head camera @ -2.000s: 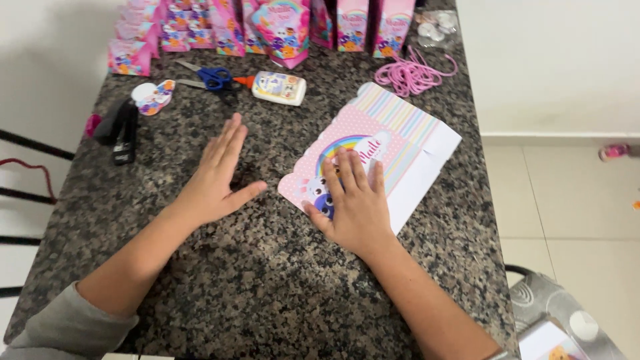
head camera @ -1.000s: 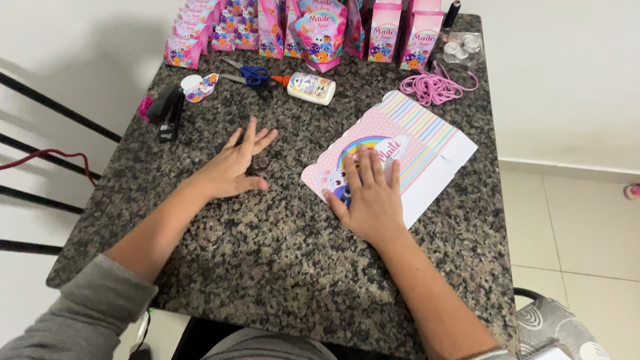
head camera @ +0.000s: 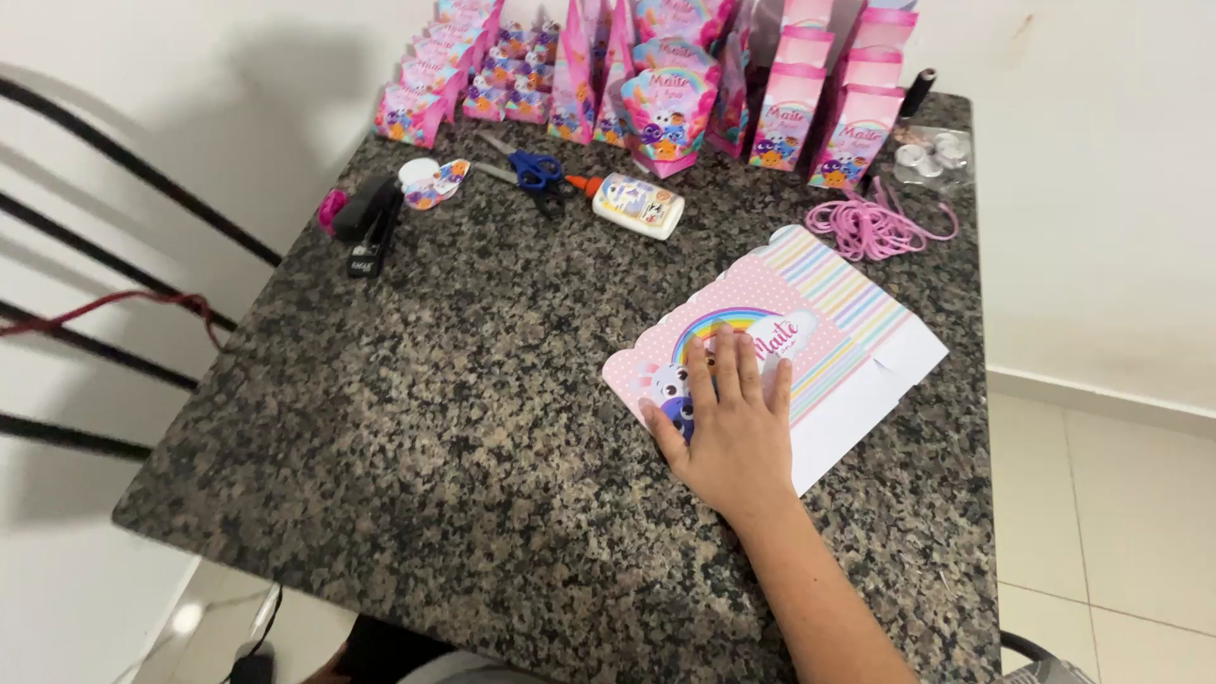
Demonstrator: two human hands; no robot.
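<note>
My right hand (head camera: 736,437) lies palm down, fingers spread, on a printed paper sheet (head camera: 826,328) with pink polka dots, a rainbow, cartoon animals and pastel stripes. White flaps show along the sheet's lower right side. The hand covers part of the print and grips nothing. My left hand is out of the frame. Beyond the sheet lies a white glue bottle (head camera: 638,205) with an orange cap, with blue-handled scissors (head camera: 534,171) to its left. A black stapler (head camera: 375,228) and small printed cutouts (head camera: 439,182) are further left. A bundle of pink cord (head camera: 864,226) rests just behind the sheet.
Several printed party boxes and bags (head camera: 670,104) stand along the back of the granite table (head camera: 399,427). A clear plastic packet (head camera: 933,157) with round white pieces lies at the back right, near a black cylindrical object (head camera: 918,92). A black metal chair (head camera: 114,347) is at the left.
My left hand, held over the table left of the sheet in both earlier frames, has left the view. My right hand remains on the sheet. The view has shifted.
</note>
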